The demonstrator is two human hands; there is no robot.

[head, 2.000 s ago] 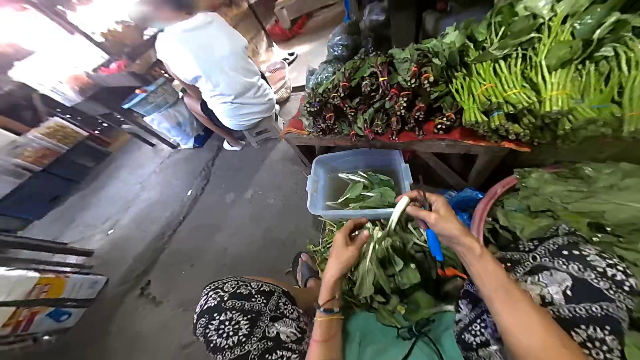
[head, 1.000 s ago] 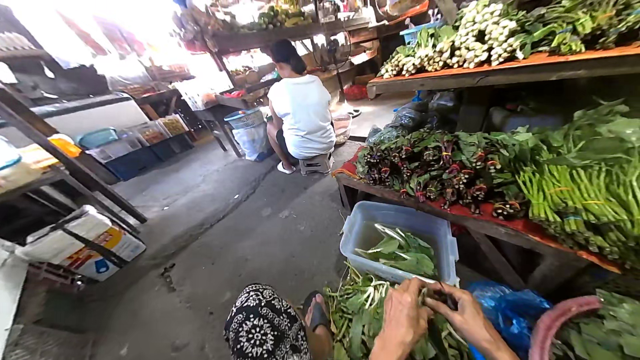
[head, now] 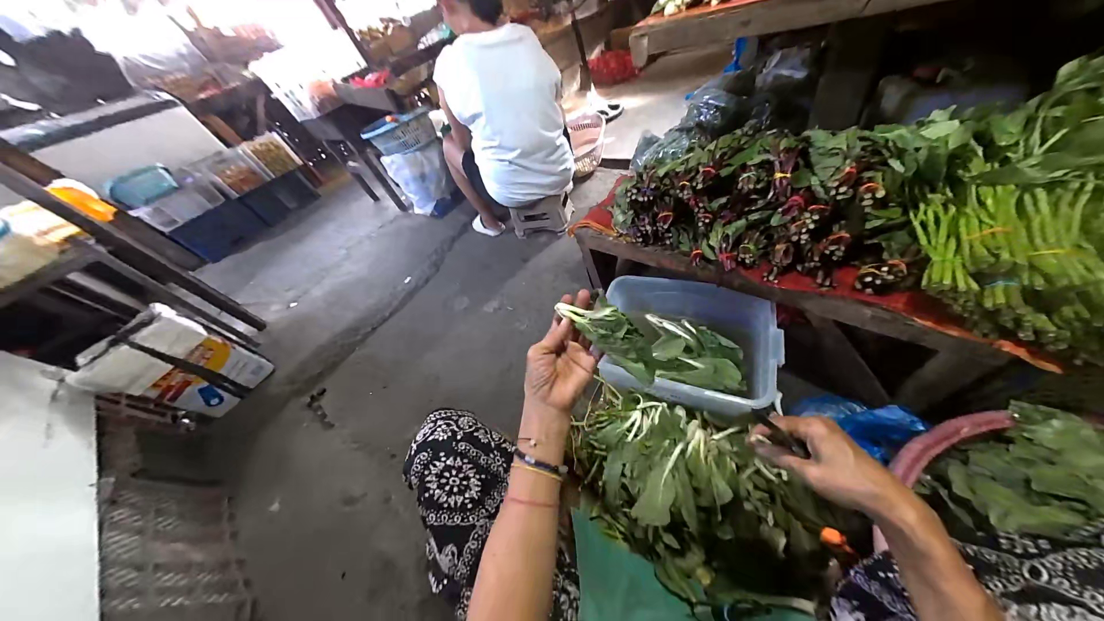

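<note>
My left hand (head: pixel 562 362) pinches the pale stem end of a leafy green (head: pixel 614 332), whose leaves hang over the near left edge of a translucent plastic tub (head: pixel 690 395). More cut leafy greens (head: pixel 703 358) lie inside the tub. To the right, my right hand (head: pixel 815 453) is closed on a dark tool (head: pixel 783 434), perhaps a small knife; its blade is hard to make out. A big heap of leafy greens (head: pixel 681 483) with pale stems rests between my arms, over a green cloth (head: pixel 617 561).
Behind the tub, a low wooden stand (head: pixel 750 289) bears bundled dark-stemmed greens (head: pixel 776 207) and light green stalks (head: pixel 1000 233). Blue plastic bags (head: pixel 862 423) and a pink-rimmed basin (head: pixel 936 440) are at right. A person in a white shirt (head: pixel 504 112) sits ahead on a stool (head: pixel 542 216).
My hands, together over the heap a second ago, are now apart. The left one has moved left and up with a leafy green to the tub's edge; the right one is farther right.
</note>
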